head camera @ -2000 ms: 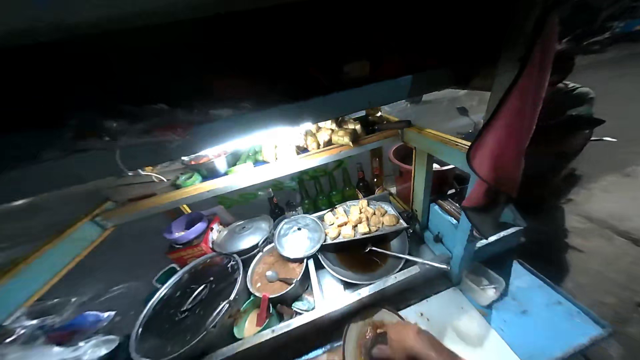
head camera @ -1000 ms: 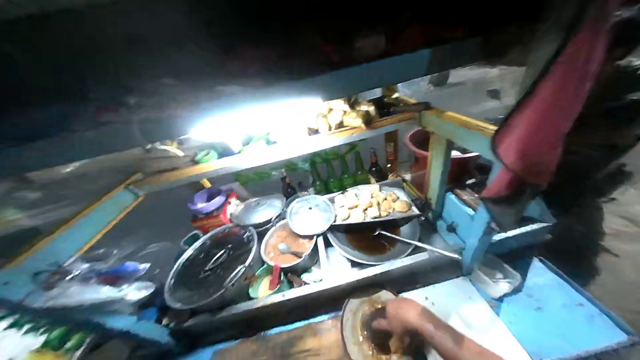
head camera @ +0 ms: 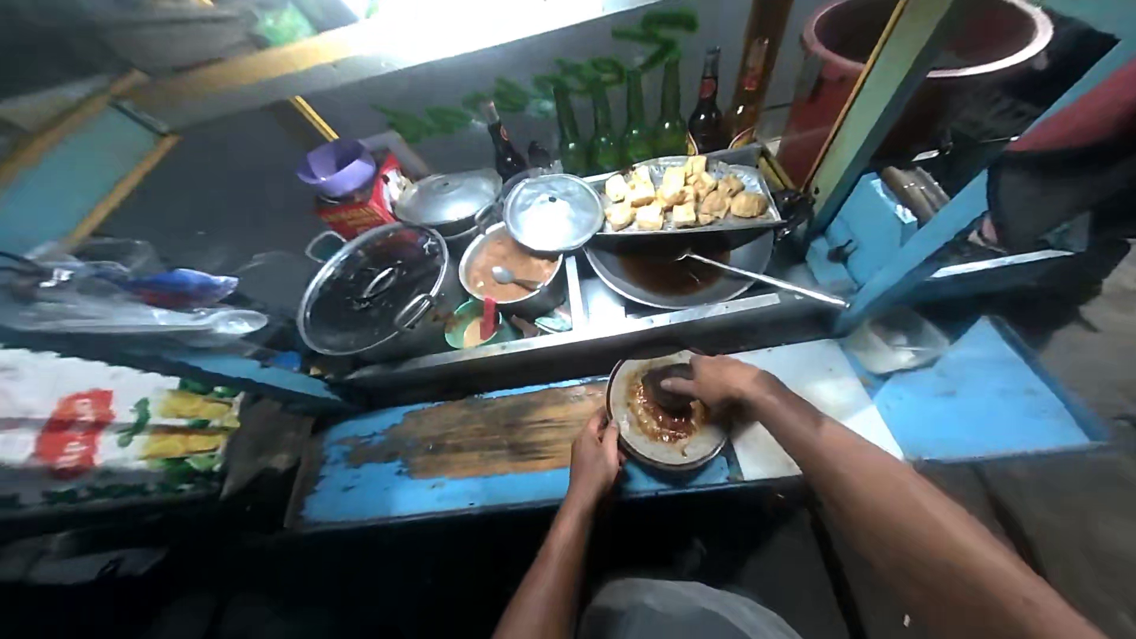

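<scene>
My right hand (head camera: 714, 383) grips a dark pestle (head camera: 667, 387) and presses it into a round mortar plate (head camera: 632, 428), which holds a wet reddish-brown paste (head camera: 664, 428). With fingers at the rim, my left hand (head camera: 596, 454) holds the mortar's left side. The mortar rests on a blue wooden ledge (head camera: 355, 484) with a worn bare-wood patch, beside a white board (head camera: 821, 390). Behind it, a wok (head camera: 603, 266) contains dark liquid and a long-handled ladle (head camera: 772, 282). A metal tray (head camera: 772, 209) of fried tofu (head camera: 683, 213) sits over the wok's back edge.
Left of the wok are a pot of brown sauce (head camera: 497, 257) with a spoon, a metal lid (head camera: 552, 213), a glass-lidded pot (head camera: 377, 284) and a green cup (head camera: 461, 327). Green bottles (head camera: 635, 124) line the back. A plastic container (head camera: 896, 342) stands right, below a blue post (head camera: 923, 244).
The view has moved lower and closer over the ledge. My left hand now shows at the mortar's rim. My right hand stays over the mortar.
</scene>
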